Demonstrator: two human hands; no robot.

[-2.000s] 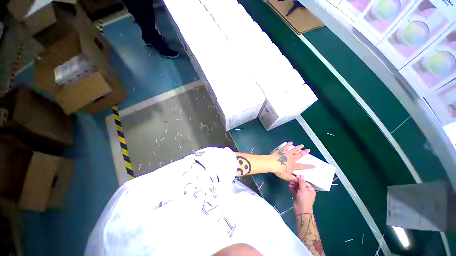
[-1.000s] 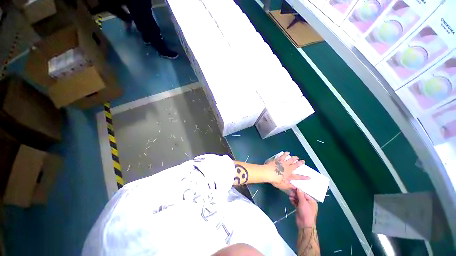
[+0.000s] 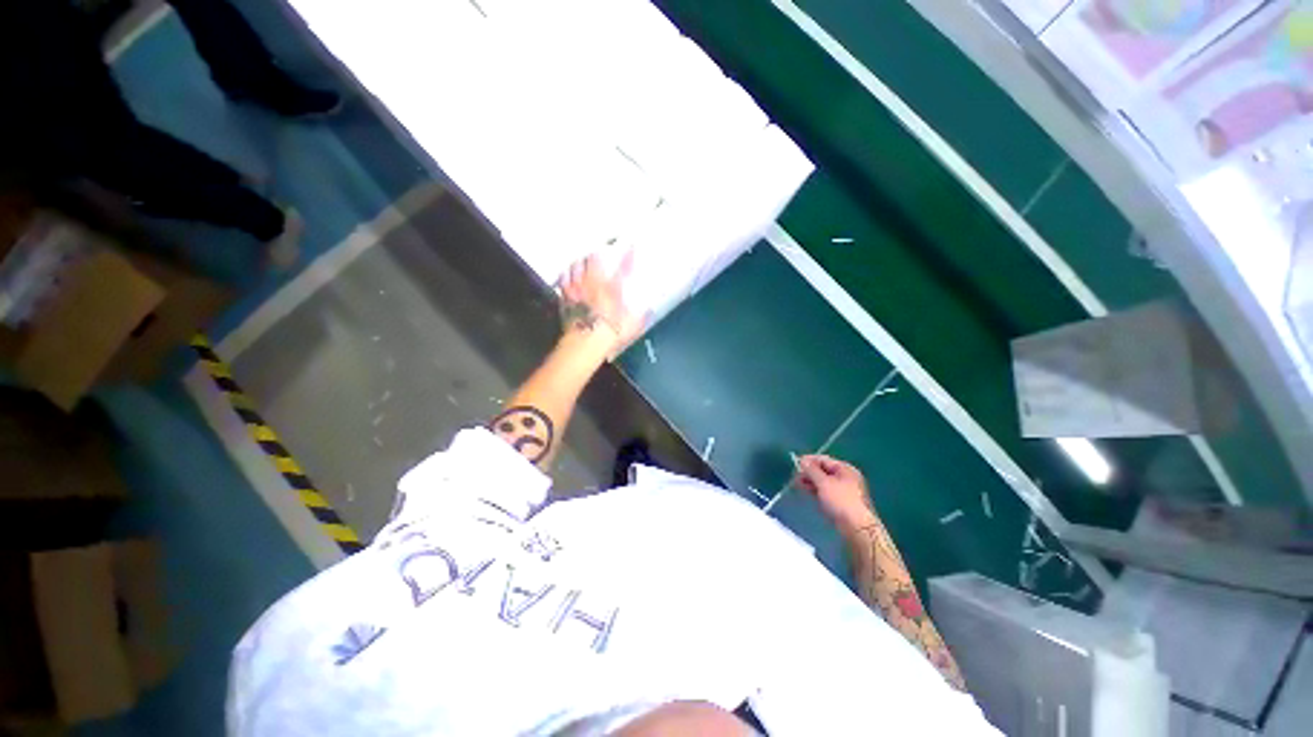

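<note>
Closed white cartons [image 3: 576,130] stand packed in rows at the upper left of the green surface. My left hand [image 3: 598,303] is on the near left end of the rows, fingers spread over the top edge of an end carton, thumb side at its end face. The carton's outline is washed out by glare. My right hand [image 3: 832,485] is low over the green surface, right of the rows, fingers closed with what looks like a thin white sliver at the tips.
White slivers [image 3: 950,516] are scattered on the green surface [image 3: 864,317]. Grey-white boxes [image 3: 1102,377] are at the right and a large white box [image 3: 1008,634] at the lower right. Printed boxes [image 3: 1224,87] line the raised shelf. Brown cartons [image 3: 94,324] and a person's legs [image 3: 180,159] are at the left.
The white carton that was between my hands is now at the row end under my left hand. My hands have moved apart. The view has shifted, bringing the large lower-right box into view.
</note>
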